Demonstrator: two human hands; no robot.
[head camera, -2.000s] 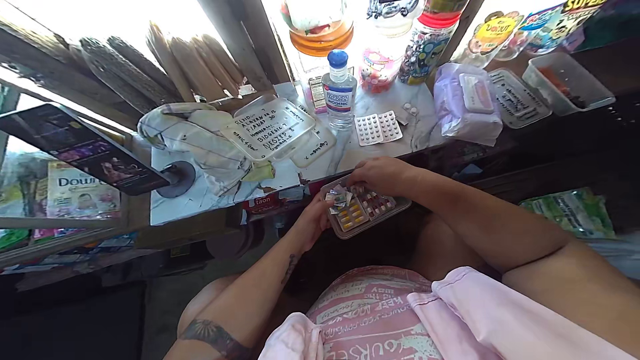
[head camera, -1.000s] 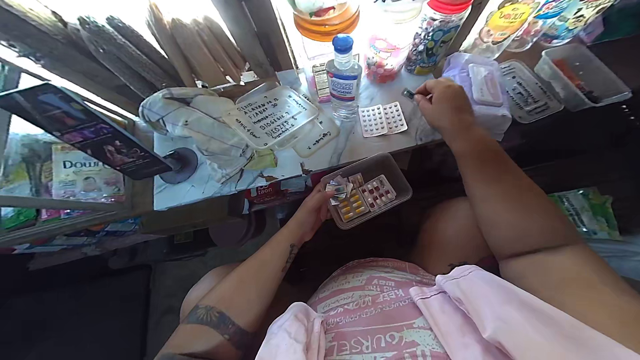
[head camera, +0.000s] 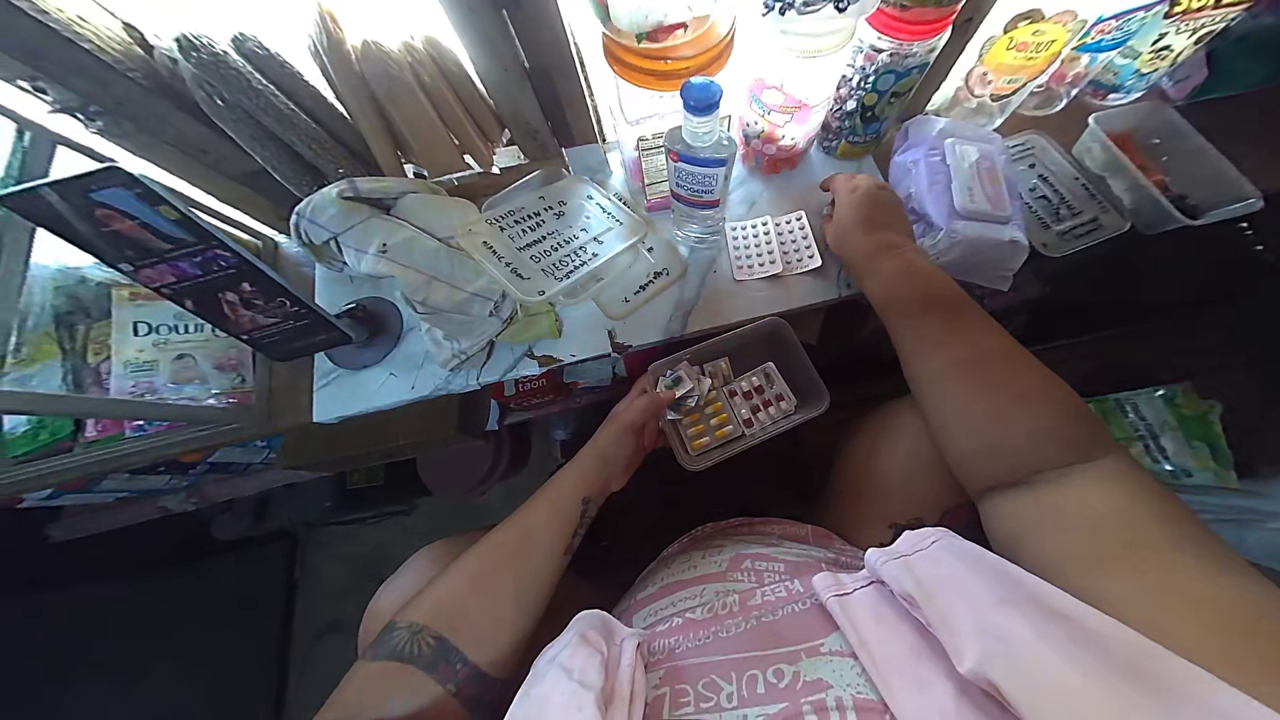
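Observation:
My left hand (head camera: 632, 430) grips the left end of a clear plastic container (head camera: 800, 420) above my lap. Inside lie a blister pack of yellow capsules (head camera: 710, 422), a blister pack of red and white capsules (head camera: 762, 398) and a loose heap of small packets (head camera: 684, 388) by my left thumb. My right hand (head camera: 862, 215) rests on the marble-patterned counter, fingers toward the back; whether it holds anything is hidden. Just left of it lie two blister packs of white tablets (head camera: 773, 245), side by side. A bottle of isopropyl alcohol (head camera: 700, 165) stands behind them.
Handwritten plastic lids (head camera: 565, 238) lie on the counter beside a crumpled cloth (head camera: 400, 250) and a phone (head camera: 180, 260) on a round stand. A purple pack of wipes (head camera: 955, 200), another lid (head camera: 1065, 190) and an open container (head camera: 1170, 165) are at right. Jars (head camera: 890, 80) line the back.
My right hand has moved from the container to the counter; one second ago it held a small dark item above the counter, right of the tablet packs. My left hand has kept hold of the container.

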